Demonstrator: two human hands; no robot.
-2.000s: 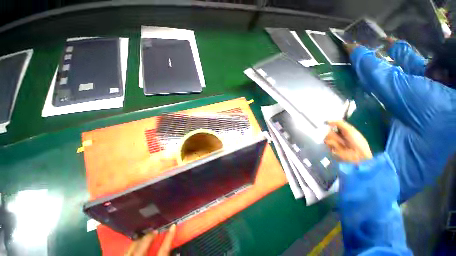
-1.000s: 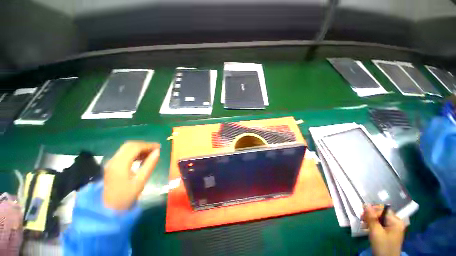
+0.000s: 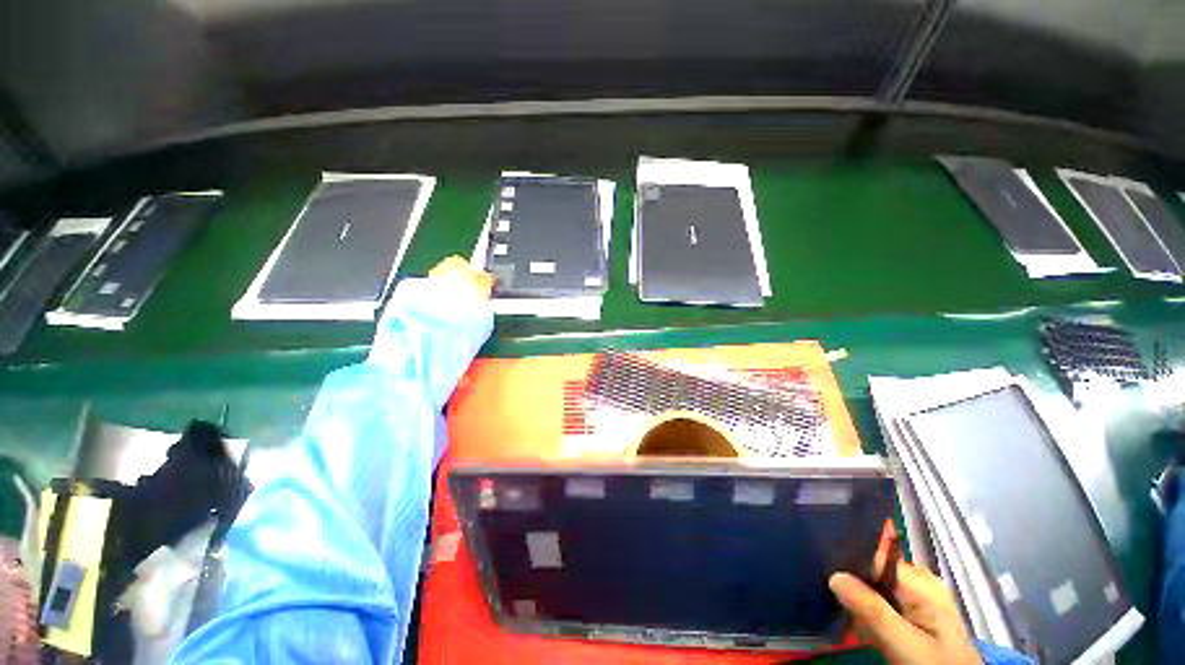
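A dark tablet housing [image 3: 676, 559] with pale square patches stands tilted on the red-orange mat [image 3: 507, 390], in front of a tan cardboard ring [image 3: 685, 439]. My right hand [image 3: 912, 616] is at its lower right, thumb against the inner face, with a slim dark tool [image 3: 888, 556] between the fingers. My left hand [image 3: 464, 276] reaches forward to the lower left corner of another patched housing [image 3: 552, 234] on a white sheet. Its fingertips are small and partly hidden, so a grip cannot be told.
Striped part strips [image 3: 702, 396] lie behind the ring. Stacked housings with white sheets [image 3: 1020, 507] are at the right, a black gridded part [image 3: 1092, 351] beyond them. More housings [image 3: 344, 240] line the green surface. A black cloth heap [image 3: 189, 500] and yellow item [image 3: 78, 559] are at left.
My left hand has moved from above the bench at left, forward to the housing on the line. My right hand has moved from the right stack to the housing on the mat, still with the tool.
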